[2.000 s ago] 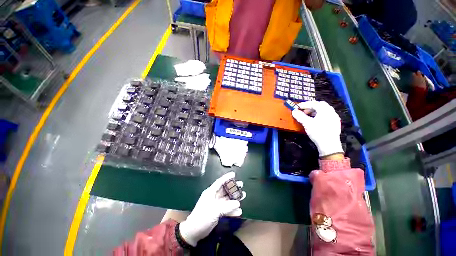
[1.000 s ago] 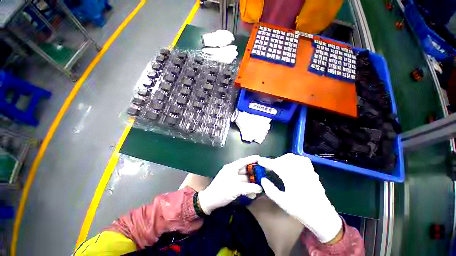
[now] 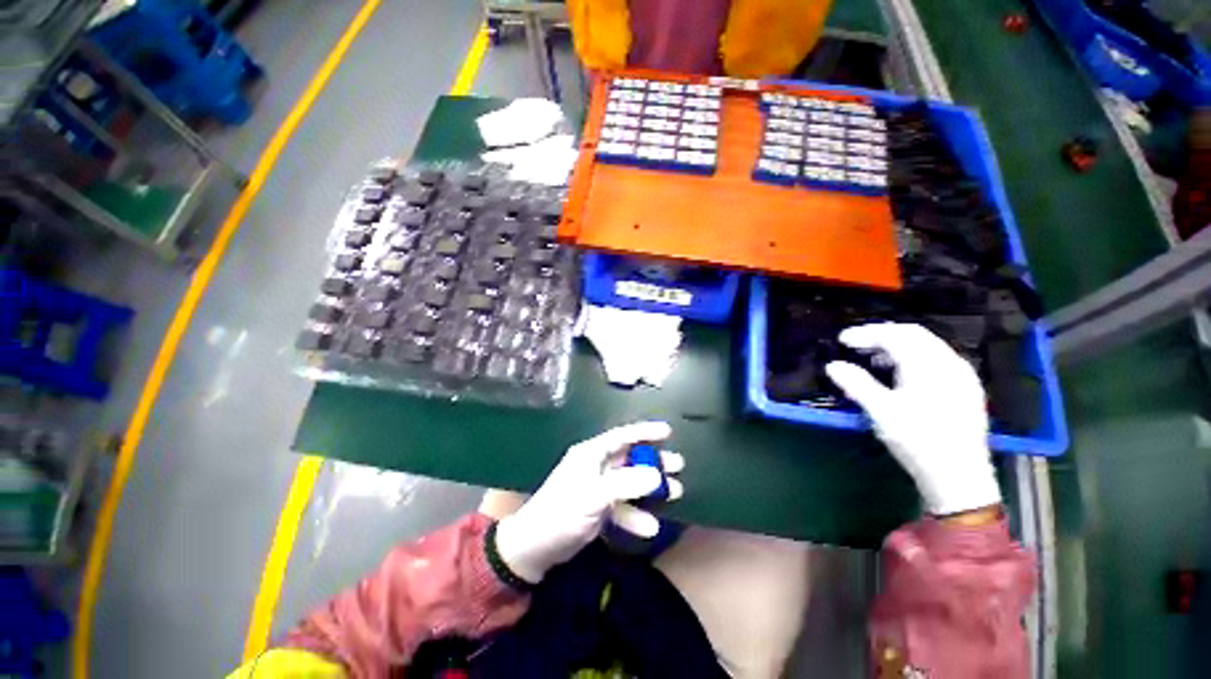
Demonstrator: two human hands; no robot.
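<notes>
My left hand (image 3: pixel 591 501), in a white glove, holds a small coil unit (image 3: pixel 647 467) above the bench's near edge. Its bright blue end faces up between the fingers; the rest is hidden by the glove. My right hand (image 3: pixel 923 405), also gloved, is over the near part of the large blue bin (image 3: pixel 1062 422). Its thumb and fingertips are bent around or against a dark part among the black moulded parts (image 3: pixel 976 325); whether it grips one I cannot tell.
An orange board (image 3: pixel 691 212) with two groups of small blue-and-white pieces (image 3: pixel 660 123) lies over the bins. A clear blister tray (image 3: pixel 445 285) of dark blocks is at left. White gloves (image 3: pixel 635 348) lie on the green bench (image 3: pixel 691 458). A person in orange (image 3: pixel 764 33) is opposite.
My right hand has left the coil unit and moved right to the black parts in the bin. My left hand still holds the unit, lowered slightly and to the left.
</notes>
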